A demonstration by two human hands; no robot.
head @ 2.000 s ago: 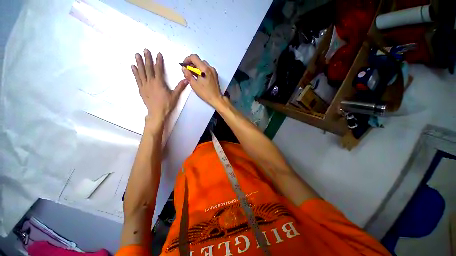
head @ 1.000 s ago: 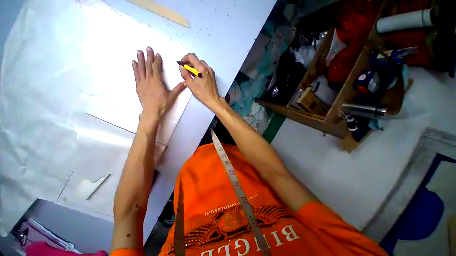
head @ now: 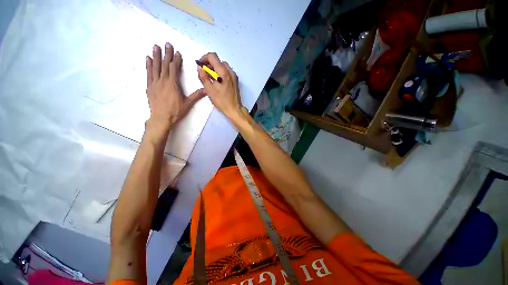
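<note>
White pattern paper (head: 61, 106) with thin drawn lines covers much of the pale table. My left hand (head: 165, 89) lies flat on the paper, fingers spread, holding nothing. My right hand (head: 221, 86) is at the paper's right edge and holds a yellow pen (head: 211, 72) with black ends. The pen's dark end points up and left, away from my palm; whether it touches the paper I cannot tell. My right thumb side is close to my left thumb tip.
A tan curved tool (head: 192, 9) lies at the far edge. A black phone (head: 165, 209) lies beside my left forearm. Pink fabric (head: 55, 277) is at the lower left. An open box (head: 356, 135) with red items stands right of the table. A tape measure (head: 257, 195) hangs over my orange shirt.
My left hand and forearm have shifted slightly left, and more of the black phone shows beside the forearm. My right hand has moved slightly up and left with the pen.
</note>
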